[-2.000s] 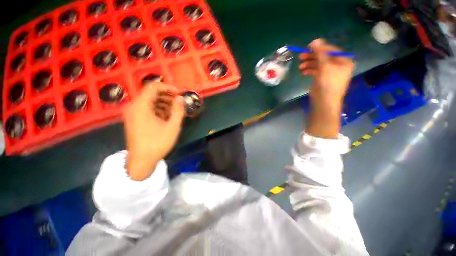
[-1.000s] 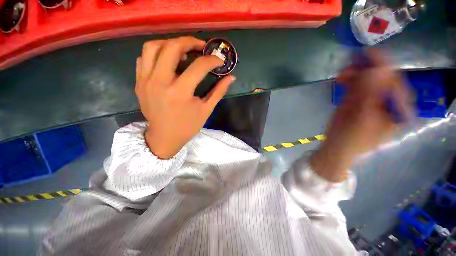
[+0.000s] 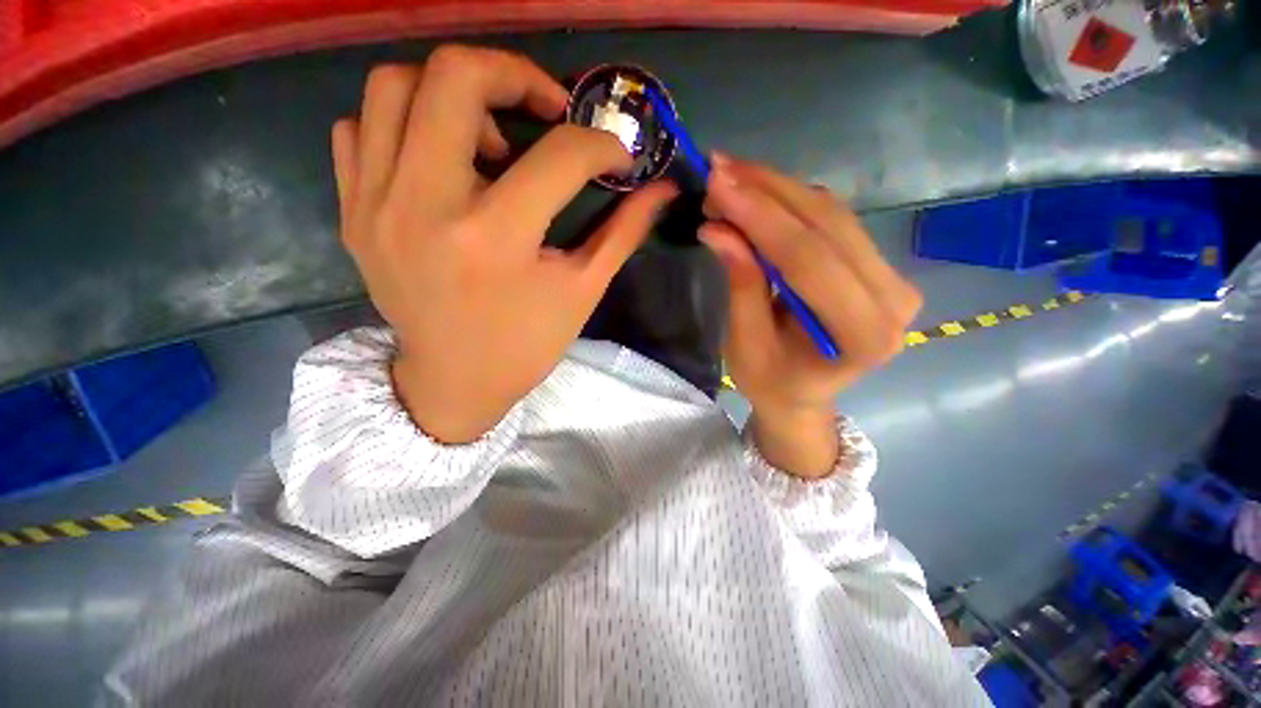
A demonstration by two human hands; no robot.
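Note:
A round electronic unit (image 3: 645, 150), dark with a thin metallic rim and pale and coppery parts inside, is held near the bench's front edge. My left hand (image 3: 477, 228) grips it from the left, with a fingertip inside the rim and a finger below it. My right hand (image 3: 809, 277) holds a slim bright-blue rod (image 3: 798, 306) like a pen, slanting up and left. The rod's upper end lies over the upper right part of the unit's inside. Whether the tip touches the parts cannot be told.
A red-orange foam tray (image 3: 346, 42) runs along the top edge. A clear bottle (image 3: 1093, 44) with a red diamond label stands at the top right on the dark green bench (image 3: 263, 208). Blue bins (image 3: 975, 228) and blue stools (image 3: 1117, 574) are on the floor beyond the edge.
My right hand has moved left from near the bottle to the unit, bringing the blue rod over it. My left hand still holds the unit, which was by the tray two seconds ago.

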